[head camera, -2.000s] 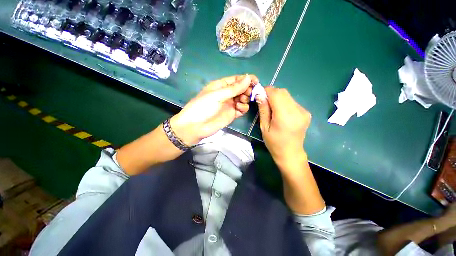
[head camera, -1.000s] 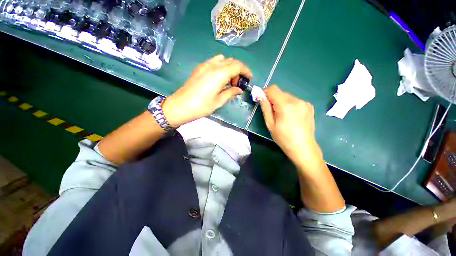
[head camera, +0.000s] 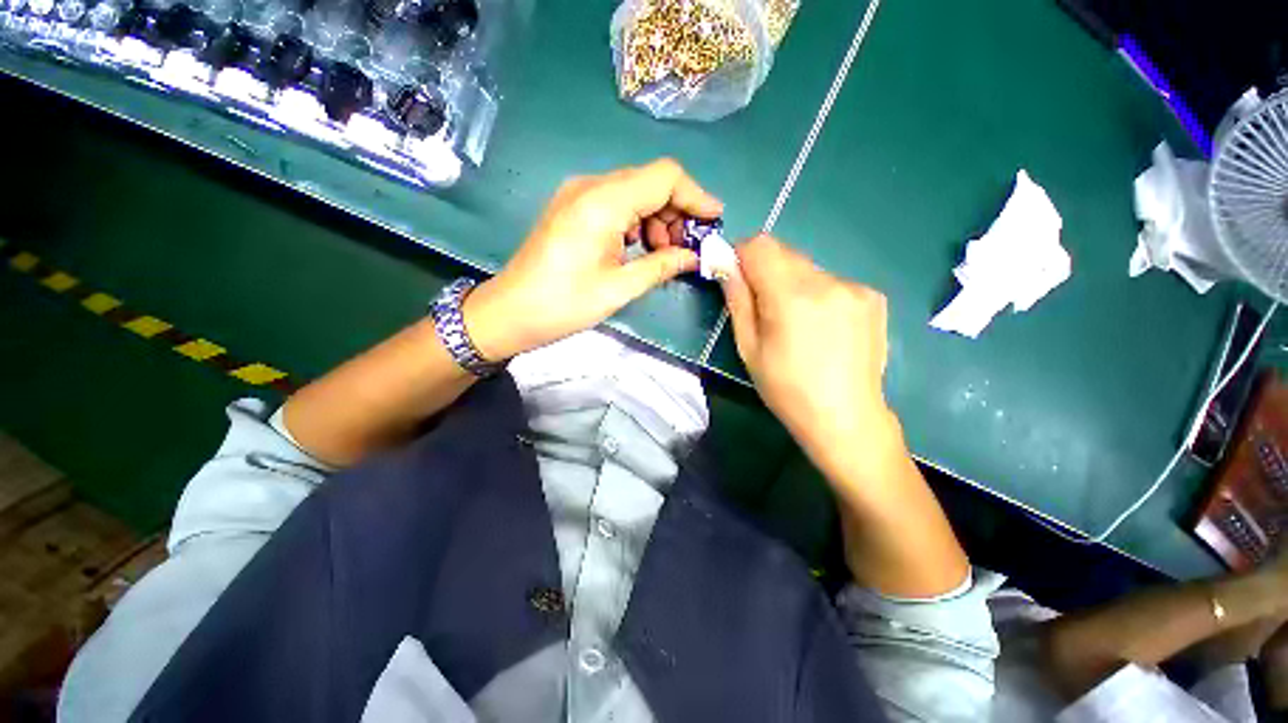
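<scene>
My left hand (head camera: 586, 261) holds a small black plastic housing (head camera: 701, 229) between thumb and fingertips, above the near edge of the green table. My right hand (head camera: 812, 332) is just right of it, with a small white scrap (head camera: 718, 257) at the thumb and fingertips. The scrap touches or overlaps the near right side of the housing. I cannot tell whether it is a cloth or a finger wrap. Whether a small metal piece is between the fingers is hidden.
A clear blister tray (head camera: 312, 72) with black parts lies upper left. An open bag of gold-coloured parts (head camera: 688, 52) is at top centre. A crumpled white paper (head camera: 1010, 260), a second white tissue (head camera: 1174, 219) and a fan (head camera: 1257, 194) are right. Another person's arm (head camera: 1161, 623) is lower right.
The black housing, hidden by the fingers two seconds ago, showed one second ago with the scrap just right of it. Now the scrap is against it, and my hands are closer together.
</scene>
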